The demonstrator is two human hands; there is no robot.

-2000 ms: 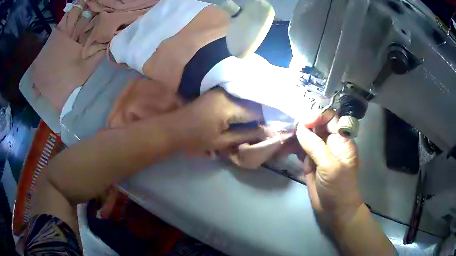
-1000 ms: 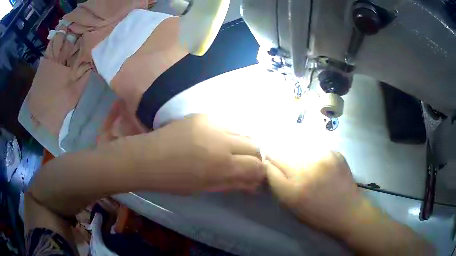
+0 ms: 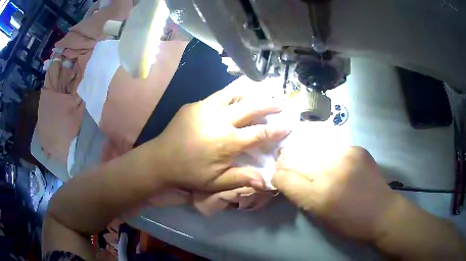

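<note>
The salmon-pink garment (image 3: 148, 81) with a navy panel (image 3: 191, 84) and a white panel (image 3: 97, 76) lies left of the needle. My left hand (image 3: 219, 137) lies over the garment with fingers spread, pressing white and pink cloth near the needle. My right hand (image 3: 332, 188) is curled beside it, its fingertips pinching the cloth edge below the presser area. The glare hides the exact edge. The sewing machine head (image 3: 378, 30) stands above, with its pale ribbed knob (image 3: 316, 106) right of the needle.
The machine lamp (image 3: 143, 38) hangs at upper left. A flat black rectangle (image 3: 426, 99) lies at the right on the machine table (image 3: 378, 132). A thin dark tool (image 3: 459, 183) lies at the right edge. More pink cloth is heaped at far left.
The view has shifted closer to the machine. My left hand has moved up toward the needle and spread its fingers on the cloth. My right hand stays at the cloth edge.
</note>
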